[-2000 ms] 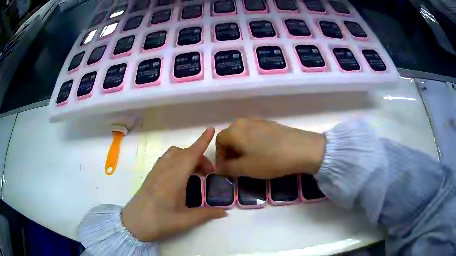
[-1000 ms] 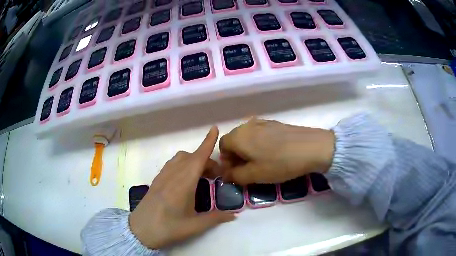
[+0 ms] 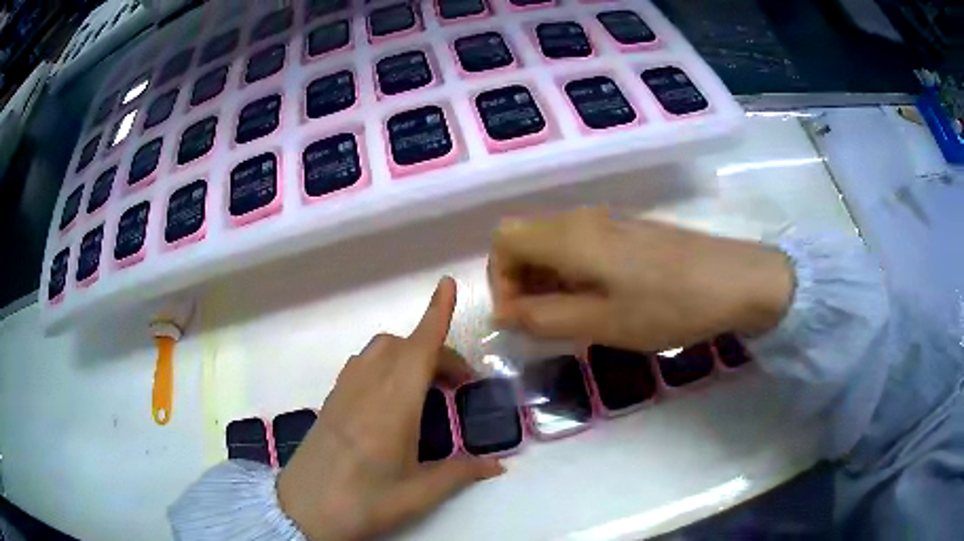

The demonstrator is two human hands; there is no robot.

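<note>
Pink-rimmed black smartwatch units lie in a row on the table, one of them [image 3: 489, 415] between the thumb and fingers of my left hand [image 3: 381, 423]. My left thumb is at its lower edge, a fingertip is near its upper edge, and the index finger points up. My left hand covers part of the row. My right hand [image 3: 634, 280] is blurred and raised over the row, fingers pinched on a clear, shiny film [image 3: 507, 365]. The film hangs below the fingertips toward the units; its outline is hard to see.
A large white foam tray [image 3: 370, 206] of pink-rimmed units spans the back, tilted. An orange-handled scraper [image 3: 163, 380] with a whitish head lies at the left. A blue bin [image 3: 939, 118] stands at the far right edge, beside a white sheet [image 3: 898, 211].
The view has shifted, so the tray and scraper appear further left and more of the row shows. My right hand has moved up and right from the unit, with the clear film now visible.
</note>
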